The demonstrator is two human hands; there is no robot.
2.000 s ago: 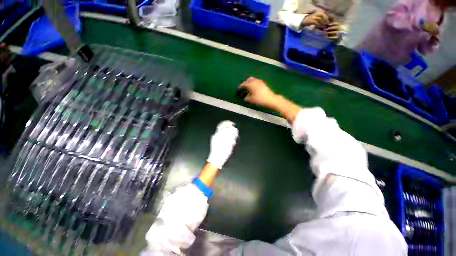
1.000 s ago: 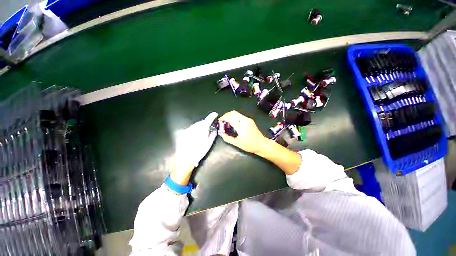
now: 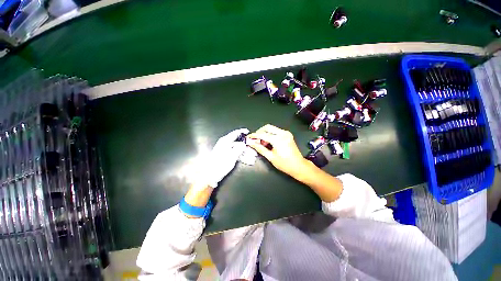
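My left hand (image 3: 224, 158), in a white glove with a blue wrist strap (image 3: 195, 207), grips a small dark piece at its fingertips. My bare right hand (image 3: 279, 150) touches it from the right and pinches a small dark part with some red (image 3: 266, 144). The fingers hide most of both, so I cannot tell how they join. A loose pile of wired sub-assemblies (image 3: 341, 132), black blocks with red and white leads, lies on the dark green bench (image 3: 165, 131) to the right of and beyond my hands.
Clear blister trays (image 3: 49, 181) are stacked at the left. A blue basket (image 3: 430, 175) with rows of black parts stands at the right, with pale stacked sheets (image 3: 471, 225) beneath. A pale rail (image 3: 236, 68) edges the green conveyor belt (image 3: 220, 33), where a few single units (image 3: 339, 18) lie.
Since two seconds ago, my right hand has come back from over the belt to meet my left. Over the last second, both hands stay together; the view has shifted slightly.
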